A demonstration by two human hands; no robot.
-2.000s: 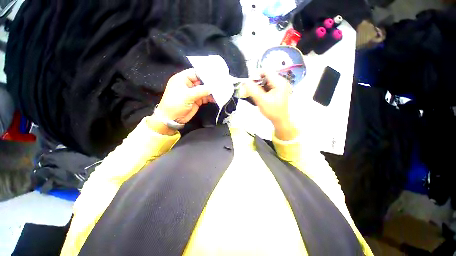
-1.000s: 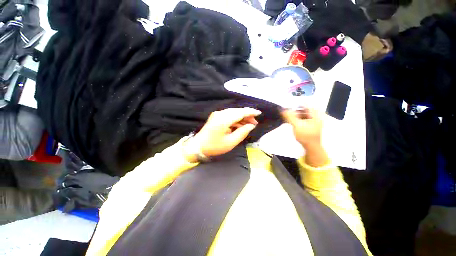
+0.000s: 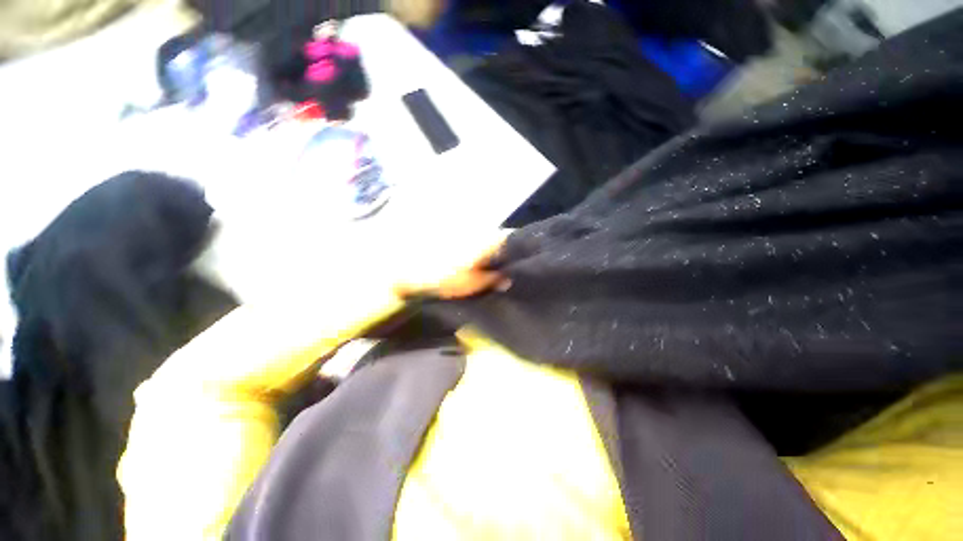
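A large black garment (image 3: 729, 254) with light specks is stretched from the middle of the view to the right edge. My left hand (image 3: 465, 280) is at its near left end, blurred, with the fingers closed on the cloth. My right hand is not visible; only a yellow sleeve shows at the lower right, partly under the garment. The white waistband cannot be made out.
The white tabletop (image 3: 486, 169) holds a black phone (image 3: 431, 120), a blurred button dish (image 3: 359, 174), pink-topped thread cones (image 3: 329, 58), a red packet (image 3: 306, 110) and a clear and blue plastic item (image 3: 206, 69). Another black cloth (image 3: 111, 254) lies at left.
The view has swung to the right. The black garment has moved from the left and lap across to the right side. My right hand has gone out of sight.
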